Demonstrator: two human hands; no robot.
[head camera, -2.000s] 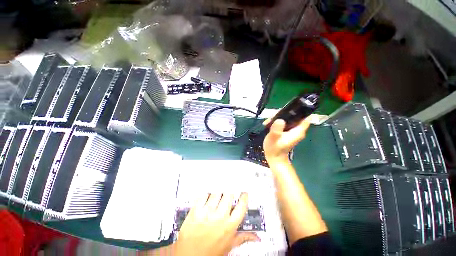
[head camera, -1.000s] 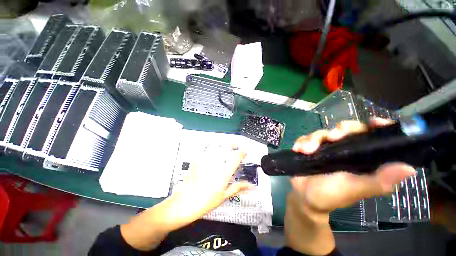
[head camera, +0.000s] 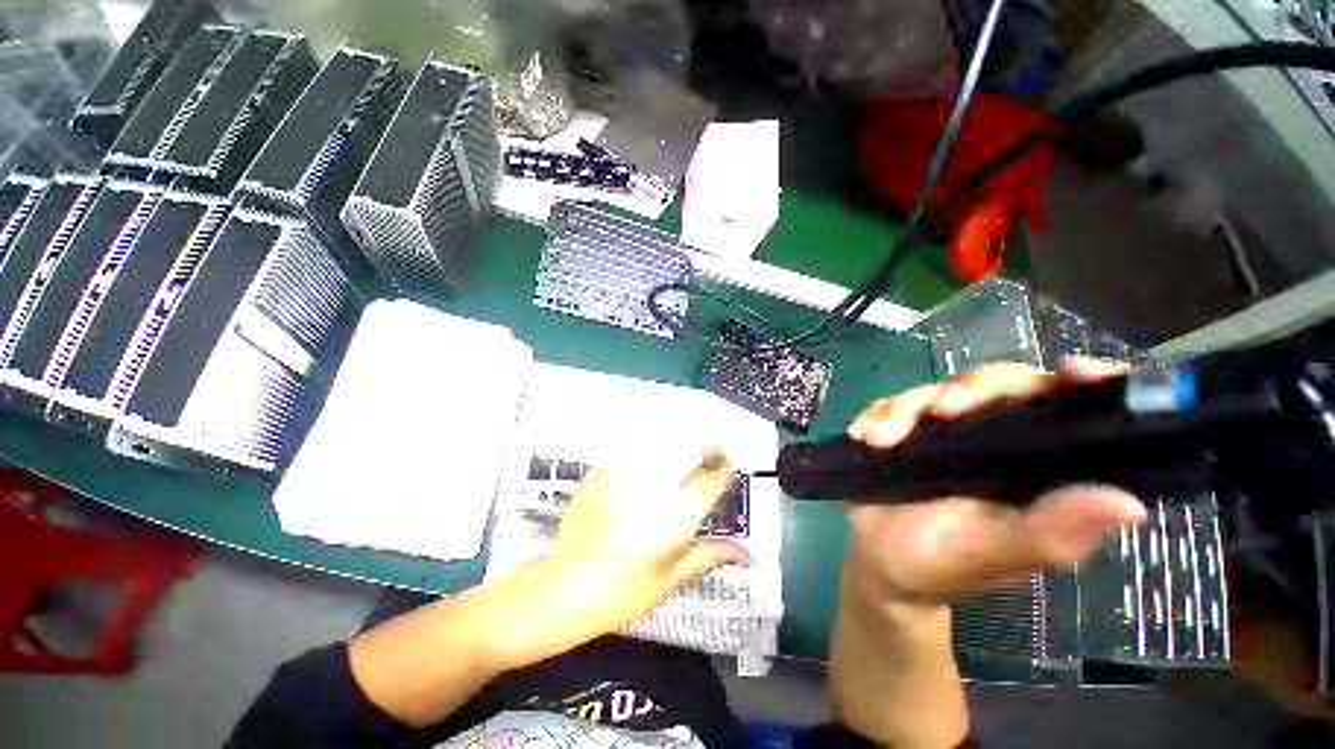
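My right hand (head camera: 937, 505) is wrapped around the thick black electric screwdriver (head camera: 1010, 446), which lies nearly level with its tip pointing left. The thin bit reaches the right end of a heatsink enclosure (head camera: 644, 607) in front of me. My left hand (head camera: 637, 512) rests on the enclosure's end plate (head camera: 728, 506), its fingers near the bit and covering the plate's middle. Whether a screw sits at the bit is too small to tell. A dark screw tray (head camera: 769, 384) dotted with bright points lies just behind.
Heatsink enclosures stand in rows at left (head camera: 220, 329) and right (head camera: 1171, 585). White sheets (head camera: 403, 424) lie left of the work pad (head camera: 586, 403). A slotted metal plate (head camera: 612, 274), white box (head camera: 731, 187) and looping cord (head camera: 908, 234) are behind.
The right hand has brought the screwdriver from upright over the tray down to the enclosure's right end, now with the bit visible. My left hand's fingertips have moved in toward the bit.
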